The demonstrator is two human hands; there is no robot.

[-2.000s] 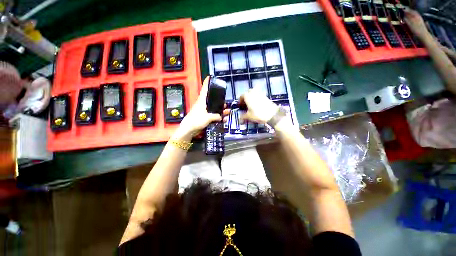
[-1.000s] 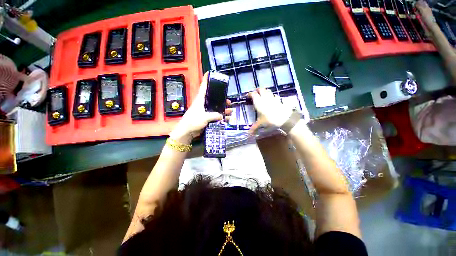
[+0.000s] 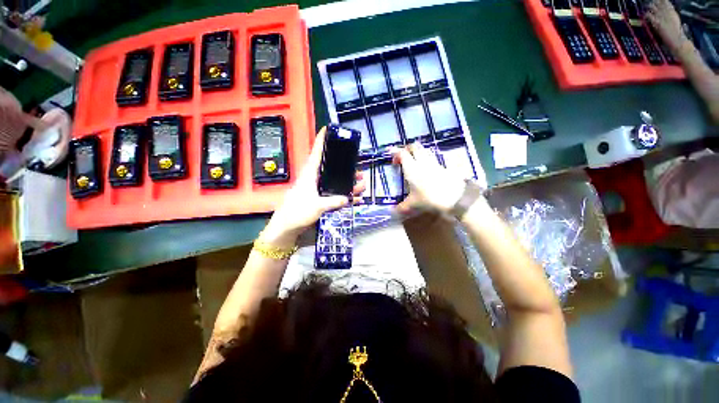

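Observation:
My left hand (image 3: 311, 189) holds an open black flip phone upright, with its dark screen half (image 3: 340, 161) above and its pale-keyed keypad half (image 3: 334, 238) hanging below the fingers. My right hand (image 3: 430, 181) is just right of it, over the near row of the pale blister tray (image 3: 474, 161). Its forefinger and thumb are at the upper and lower ends of a thin dark-edged screen lens (image 3: 389, 179) with a pale face. Whether this lens is clear of its cell is hard to tell.
Left, a red foam tray (image 3: 183, 114) holds several closed black phones. Right are tweezers (image 3: 504, 116), a black clip (image 3: 538, 118), a white square (image 3: 509, 149) and a white device (image 3: 611, 146). Another person's hand (image 3: 666, 22) is at a second red tray (image 3: 569, 75). Clear plastic waste (image 3: 544, 244) lies below.
The open phone has moved slightly lower and its screen half now looks darker. My right fingers have come around the dark-edged lens. The other person's hand has shifted upward slightly.

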